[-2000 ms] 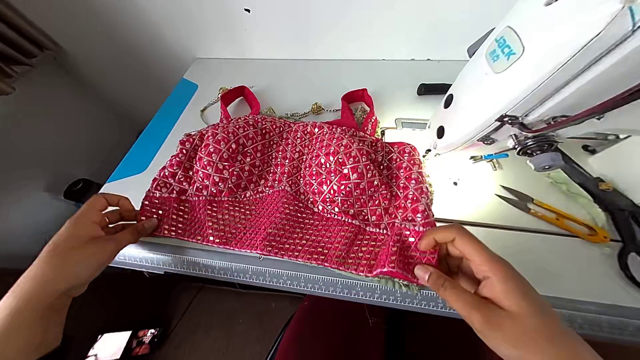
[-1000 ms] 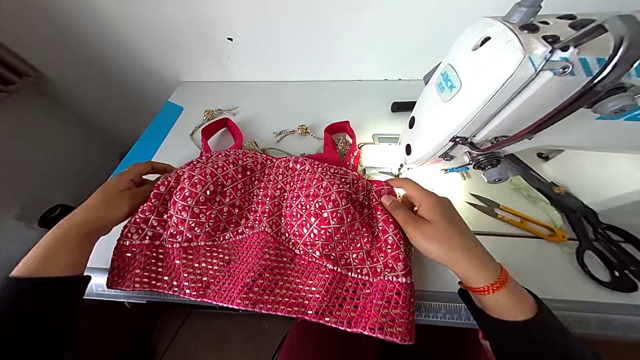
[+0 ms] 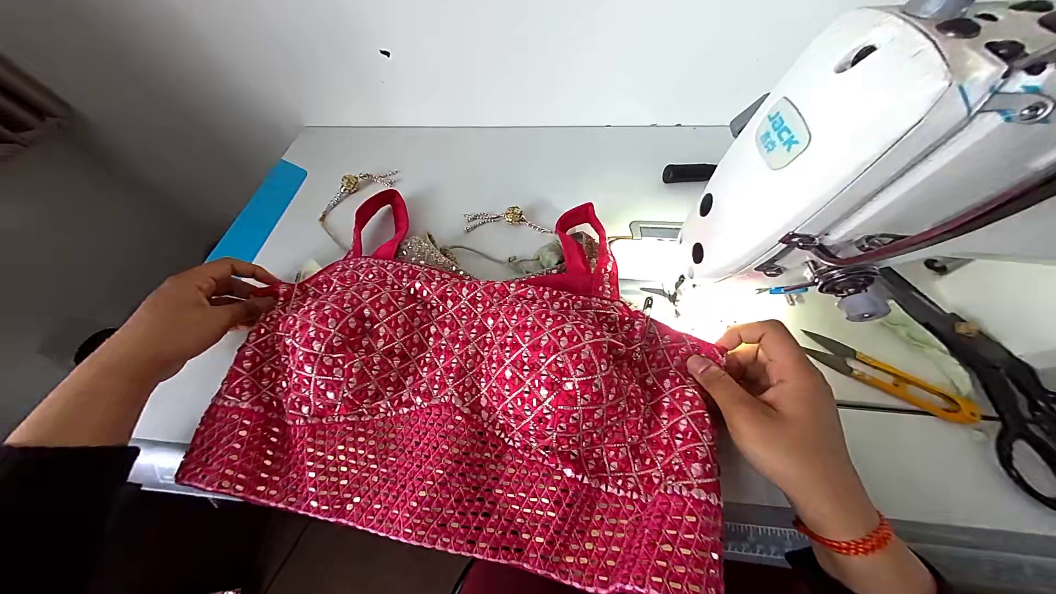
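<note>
A pink embroidered blouse [image 3: 462, 388] with padded cups, two straps and a mirrored lower band lies spread across the sewing table, its bottom edge over the front edge. My left hand [image 3: 198, 309] pinches its upper left corner between thumb and fingers. At the upper right corner, my right hand [image 3: 771, 396] holds the fabric the same way, close to the lit needle area of the white Jack sewing machine [image 3: 850, 124]. A safety pin [image 3: 648, 305] sits on the blouse near its right strap. Behind the straps lie beaded tassels [image 3: 513, 216] and some greenish fabric.
Yellow-handled thread snips [image 3: 907, 388] and black-handled scissors [image 3: 1002, 388] lie right of my right hand. A blue strip [image 3: 262, 210] runs along the table's left edge. A black cylindrical object [image 3: 689, 173] is behind the machine head. A metal ruler [image 3: 767, 536] lines the front edge.
Both hands have gone from the blouse's lower corners to its upper corners. The blouse has come toward me, its lower band now hanging past the table edge.
</note>
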